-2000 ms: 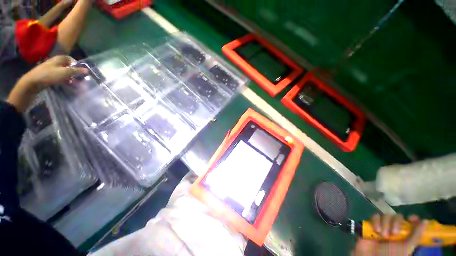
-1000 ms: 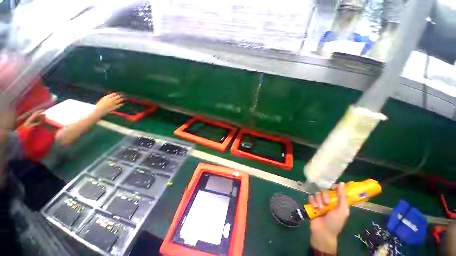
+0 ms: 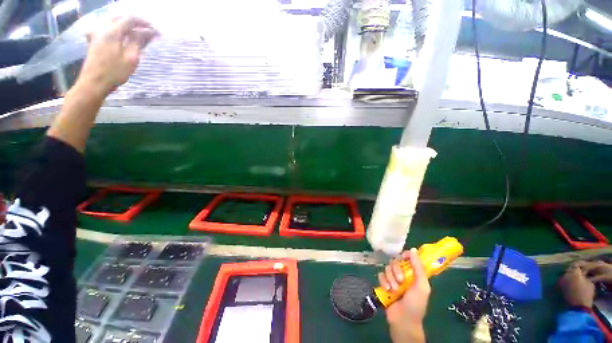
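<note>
My right hand [image 3: 408, 295] grips the yellow electric screwdriver [image 3: 429, 262], its dark tip over the round dark screw dish [image 3: 353, 297]. My left hand [image 3: 115, 55] is raised at upper left, beside a clear plastic tray [image 3: 70, 41] and a tall whitish stack [image 3: 221, 57]; glare hides whether its fingers hold the tray. A tablet housing [image 3: 249, 307] with a large silvery-white rectangle lies in a red-orange fixture [image 3: 292, 301] at bottom centre, cut off below. A blister tray [image 3: 194, 249] with dark boards in its pockets lies left of it.
Several red-framed tablets [image 3: 245, 211] stand along the green belt behind a pale rail [image 3: 315, 256]. A plastic-wrapped post [image 3: 400, 201] rises behind the screwdriver. A blue bin [image 3: 515, 275] and a small parts pile [image 3: 488, 315] are at right. Another person's hands [image 3: 582, 285] show at the right edge.
My left hand has gone from the blister trays up to the whitish stack. The clear tray has moved up and away, uncovering the boards. The view has tilted up; my right hand still holds the screwdriver.
</note>
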